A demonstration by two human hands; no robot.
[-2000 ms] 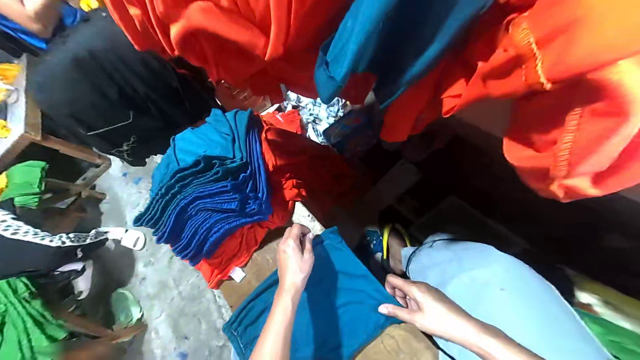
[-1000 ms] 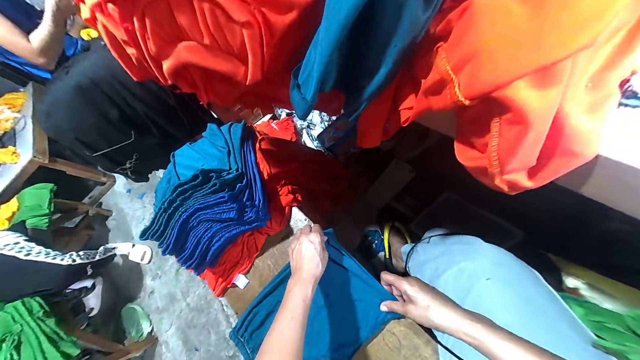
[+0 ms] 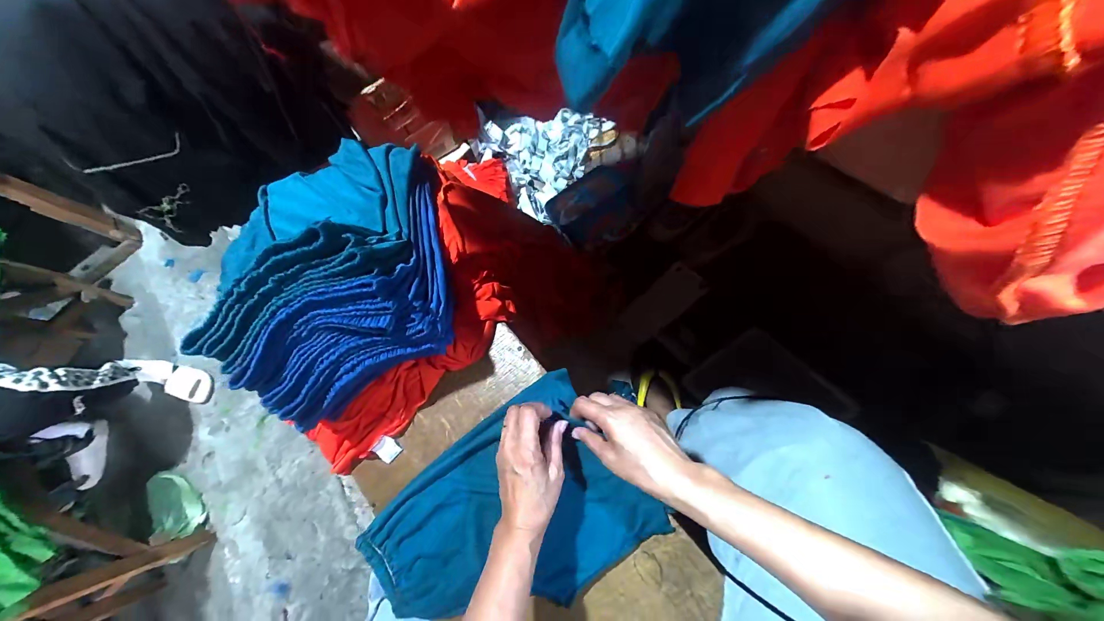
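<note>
A teal fabric garment (image 3: pixel 457 517) lies spread over a wooden board in front of me, its upper end reaching toward the dark area. My left hand (image 3: pixel 530 457) is on its upper part, with thumb and fingers pinching the cloth. Close beside it, my right hand (image 3: pixel 625 440) has its fingertips at the same spot, also pinching the cloth. The fingertips of both hands nearly meet. To the left stands a stack of folded teal and blue garments (image 3: pixel 336 285), resting on red cloth (image 3: pixel 388 414).
Orange-red cloth (image 3: pixel 1018 198) and teal cloth (image 3: pixel 664 43) hang overhead. A heap of white and grey scraps (image 3: pixel 552 155) is behind the stack. Wooden stool legs (image 3: pixel 69 207) stand at left on the concrete floor (image 3: pixel 267 509). Green cloth (image 3: pixel 1026 552) lies at lower right.
My right hand has moved left from the garment's right edge to beside my left hand at its upper part. The view has shifted somewhat.
</note>
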